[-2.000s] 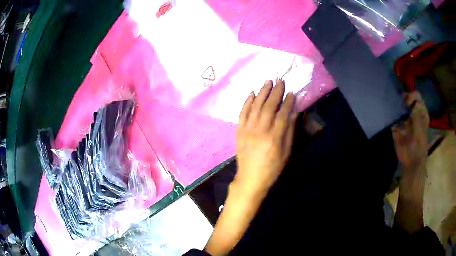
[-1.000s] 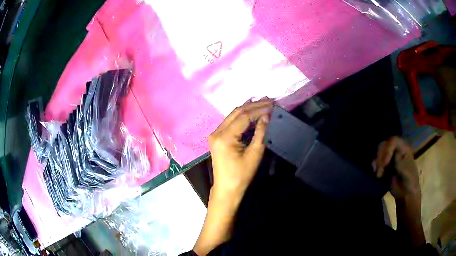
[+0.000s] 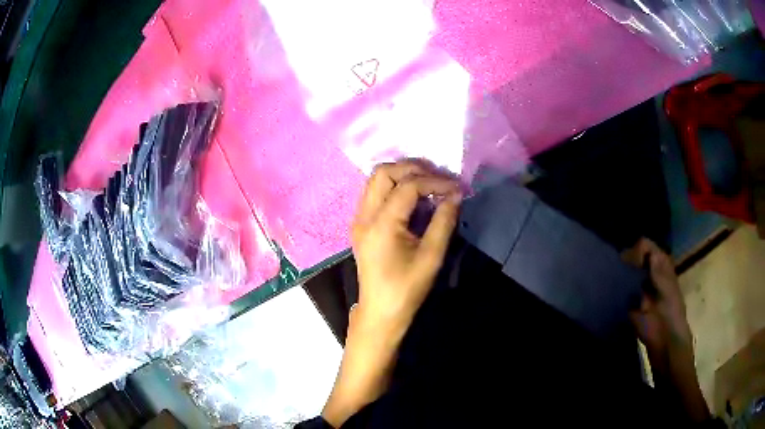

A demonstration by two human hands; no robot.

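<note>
A bare black metal bracket (image 3: 560, 255) lies slanted across the front of my dark clothing. My right hand (image 3: 658, 293) grips its lower right end. My left hand (image 3: 407, 222) is at its upper left end, fingers and thumb pinched at the near edge of a clear plastic bag. The bag's mouth is by the bracket's end; how far the end is inside is hard to tell. The stack of empty bags (image 3: 365, 33), glossy white with a small red triangle mark, lies on the pink sheet (image 3: 285, 193) beyond my left hand.
Bagged brackets (image 3: 138, 218) lie nested in a row at left. More shiny clear plastic (image 3: 692, 25) is at the top right. A red stool (image 3: 700, 197) stands at right. Below the bench edge at left is an open carton with a white liner (image 3: 277, 356).
The bracket has come from the right, down in front of me, and its far end has met my left hand. My left hand has left the flat bag stack and now pinches a bag edge, lifting it.
</note>
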